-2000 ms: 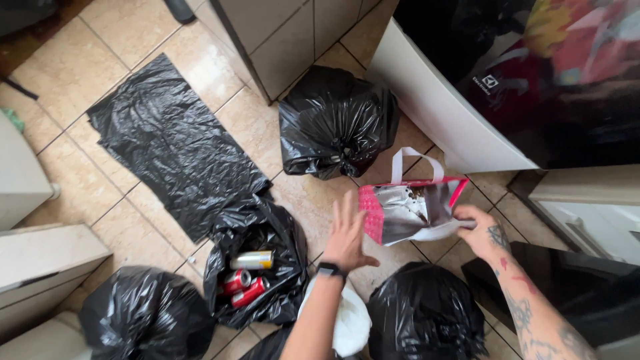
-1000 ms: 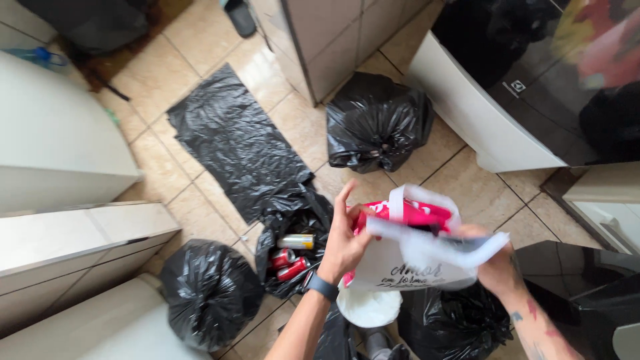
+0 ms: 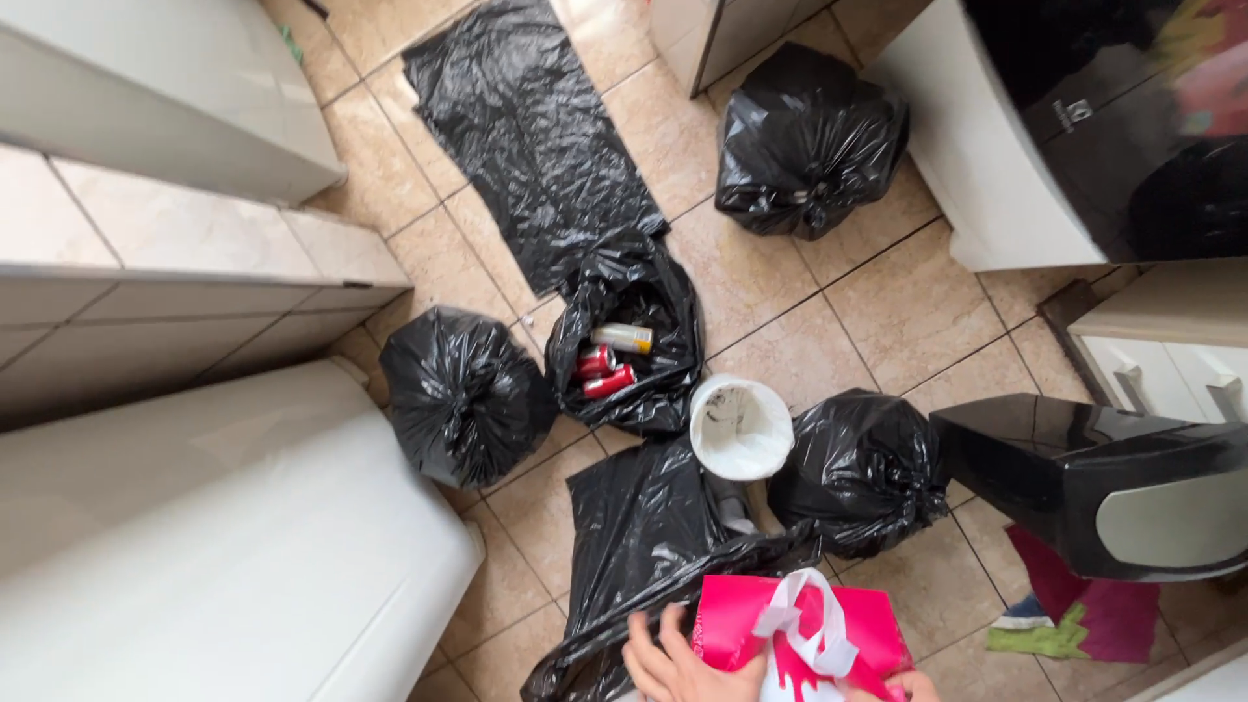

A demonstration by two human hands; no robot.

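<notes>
A pink and white shopping bag with white handles is at the bottom edge, over a loose black plastic bag. My left hand lies against its left side, fingers spread over the black plastic. My right hand, mostly cut off by the frame, grips the bag's lower right side. Above them stands a white plastic bucket. Beside it an opened black garbage bag holds a yellow and silver can and red cans.
Filled black garbage bags stand at the left, upper right and right. A flat black bag lies on the tiles. White appliances border the left; a black appliance and crumpled colourful cloth are at right.
The shopping bag has moved down to the bottom edge with both hands, its pink side now showing. The white bucket, partly hidden earlier, is in full view. The view has shifted.
</notes>
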